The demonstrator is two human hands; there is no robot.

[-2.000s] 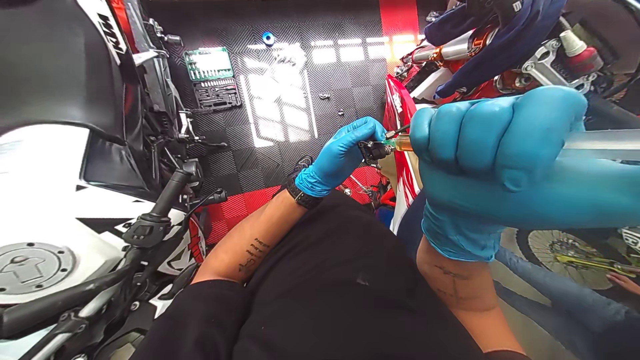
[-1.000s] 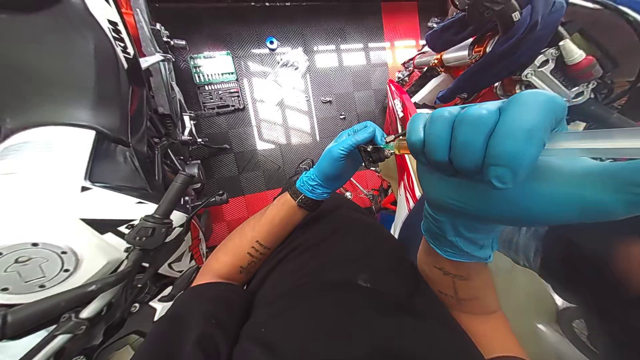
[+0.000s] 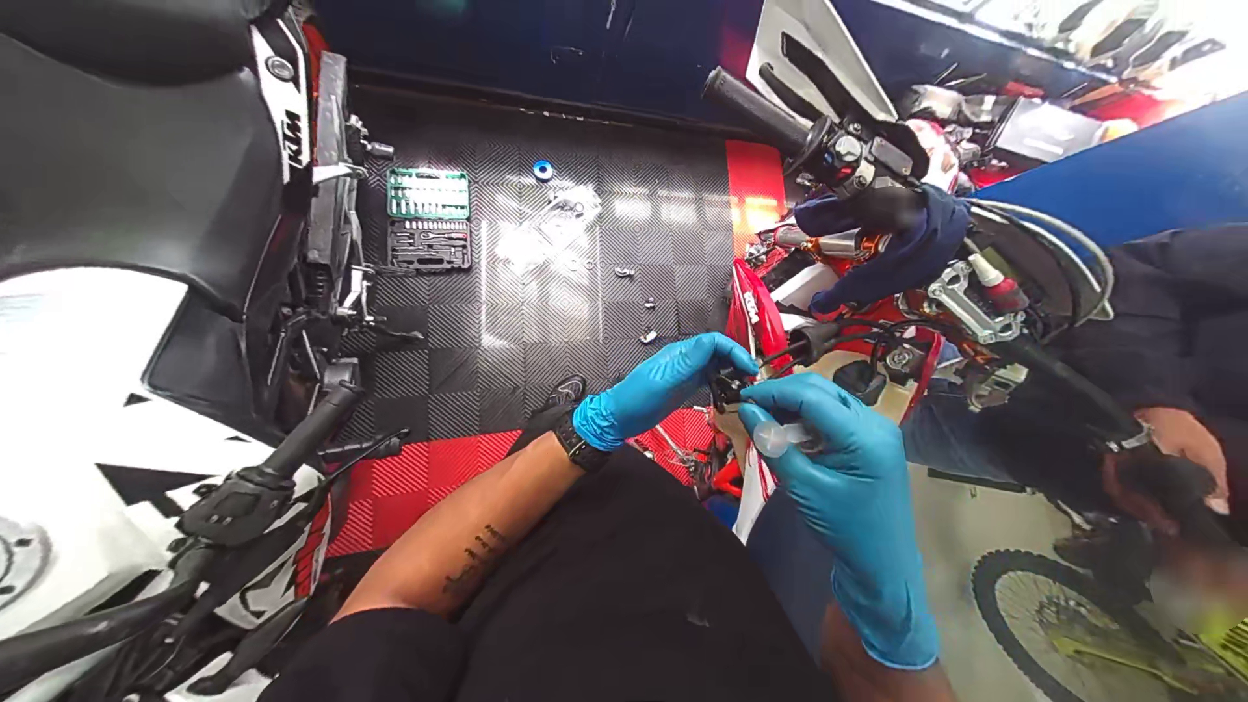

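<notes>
My left hand (image 3: 673, 380), in a blue glove, holds a small black part (image 3: 726, 387), perhaps a control lever assembly, at the red and white dirt bike. My right hand (image 3: 848, 458), also gloved in blue, has its fingertips at that part. A translucent plastic syringe (image 3: 780, 438) is tucked in the curled fingers of my right hand, its round end toward me. Black cables run from the part toward the bike's red shroud (image 3: 756, 312). My fingers hide the point where they meet the part.
At the left stands a white and black motorcycle (image 3: 107, 370). An opened socket set (image 3: 429, 193), a blue tape roll (image 3: 543, 172) and small metal parts (image 3: 648, 337) lie on the tiled floor. A navy cloth (image 3: 902, 249) drapes the dirt bike's front. Another person's hand (image 3: 1185, 453) is at the right.
My right hand has lowered from in front of the camera to beside my left hand, with the syringe now in its curled fingers. My left hand stays at the black part.
</notes>
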